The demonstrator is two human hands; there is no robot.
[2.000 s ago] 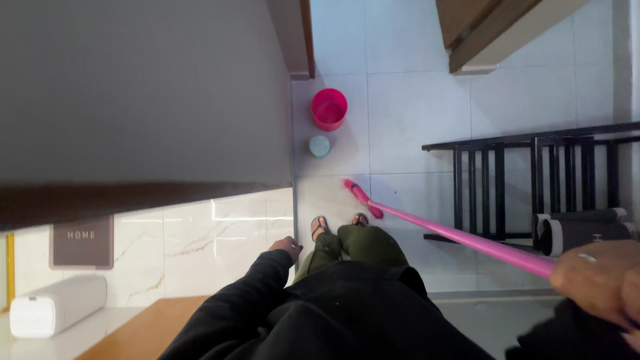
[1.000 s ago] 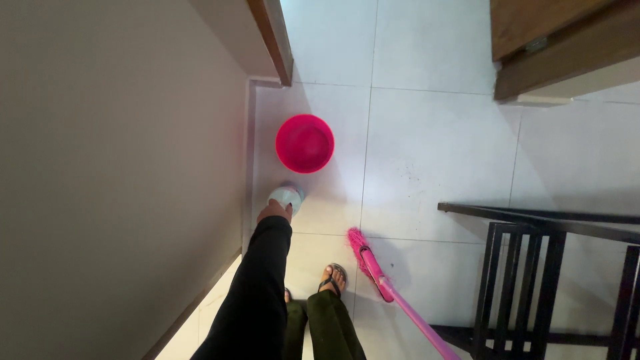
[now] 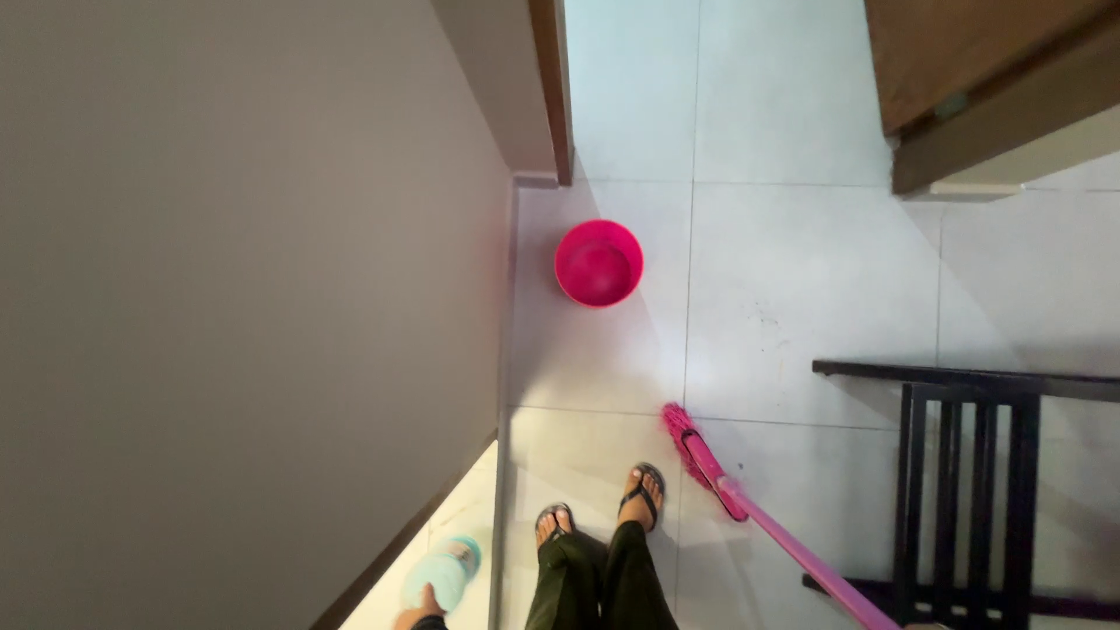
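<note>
At the lower left, my left hand point(image 3: 422, 612) grips a pale blue-green plastic container point(image 3: 442, 573), blurred and partly cut off by shadow and the wall's edge. A pink broom point(image 3: 713, 472) with pink bristles rests its head on the floor right of my feet, its pink handle point(image 3: 814, 564) slanting down to the bottom edge. Only a sliver of my right hand point(image 3: 926, 626) shows there, at the handle's upper end. Farther forward, a round pink bucket point(image 3: 599, 264) stands on the tiles near the wall; its inside looks pink.
A black slatted metal rack point(image 3: 967, 490) stands on the right. Along the left runs a plain wall point(image 3: 262, 289), with a wooden door frame point(image 3: 553, 96) beyond it. Brown wooden furniture or a door point(image 3: 989, 79) is at the upper right. Small dark specks point(image 3: 766, 319) lie on the tiles.
My left hand, empty two seconds ago, reached the container beside the bucket and has lifted it back to the lower left. The bucket stays near the wall.
</note>
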